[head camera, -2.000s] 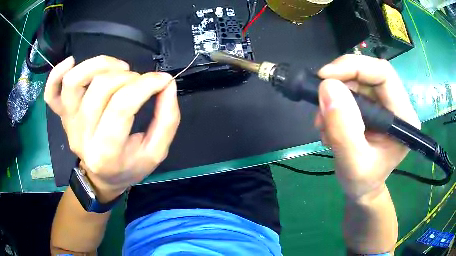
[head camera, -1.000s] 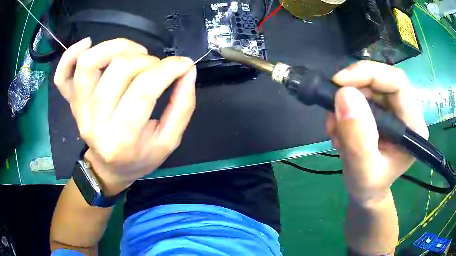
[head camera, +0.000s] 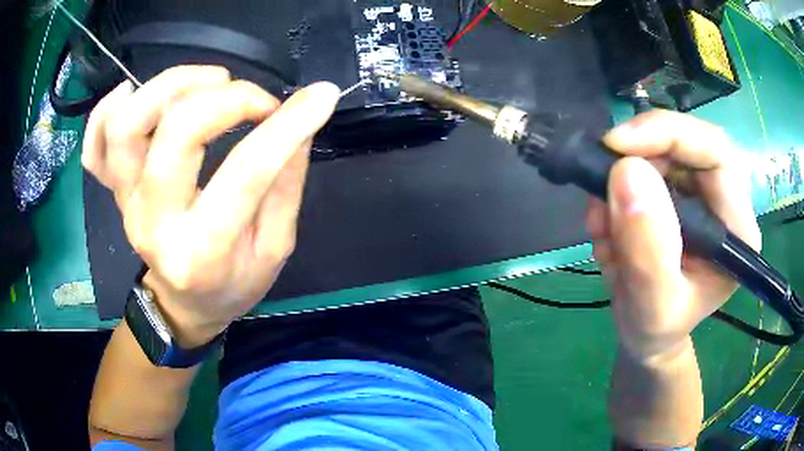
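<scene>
My left hand (head camera: 207, 172) pinches the thin solder wire (head camera: 353, 89) between thumb and forefinger; its short end reaches the lower left part of the circuit board (head camera: 381, 46). The rest of the wire runs from behind the hand to the upper left. My right hand (head camera: 670, 220) holds the soldering iron (head camera: 564, 154) by its black handle. The iron's metal tip is at the board's lower part, close to the wire's end; I cannot tell if they touch. The board sits in the black housing (head camera: 388, 128). A red wire (head camera: 469, 25) leaves the board's right edge.
A flat black cable (head camera: 198, 40) curves at the upper left. A tan round pot (head camera: 547, 16) stands at the top. A black box with a yellow pad (head camera: 708, 48) is at the upper right. A clear shiny bundle (head camera: 40, 163) lies at the left. The iron's cord hangs by the mat's (head camera: 423, 207) front edge.
The iron's tip has moved a little right and up from where it was two seconds ago. The view has shifted slightly. Both hands keep their hold on the wire and the iron.
</scene>
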